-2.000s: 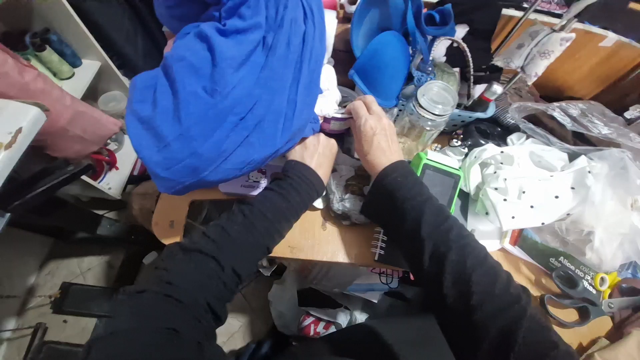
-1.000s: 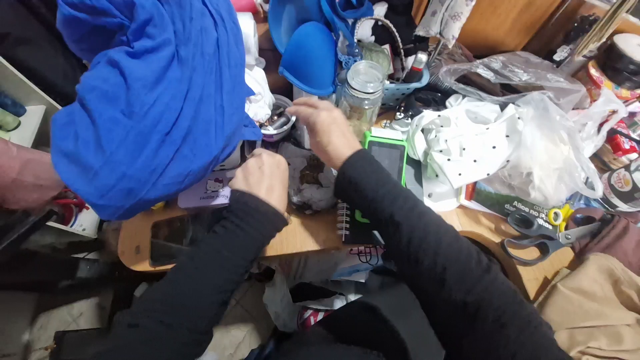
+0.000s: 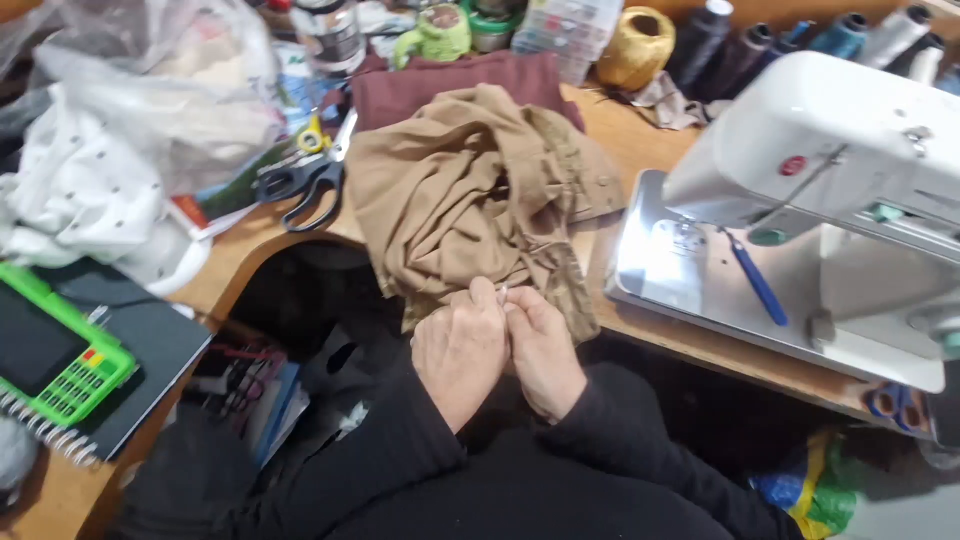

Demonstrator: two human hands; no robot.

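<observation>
At the table's curved edge a crumpled tan cloth garment (image 3: 457, 202) lies heaped. My left hand (image 3: 461, 352) and my right hand (image 3: 544, 352) meet at its near edge, fingertips pinched together. A small pale, shiny item (image 3: 502, 294) shows between the fingertips; what it is, I cannot tell. Under and behind the tan garment is a folded maroon cloth (image 3: 457, 82). To the right stands a white sewing machine (image 3: 825, 142), with a blue-handled tool (image 3: 757, 281) lying on its metal bed.
Black-handled scissors (image 3: 319, 187) lie left of the garment. Further left are white dotted fabric (image 3: 90, 180), plastic bags (image 3: 187, 90) and a green card terminal (image 3: 67, 352) on a black spiral notebook (image 3: 150, 330). Thread spools (image 3: 697, 45) and a yellow yarn roll (image 3: 636, 45) line the back.
The view has swung far to the right. Both hands have moved from beside the blue cloth and glass jar to the tan garment, and have come together.
</observation>
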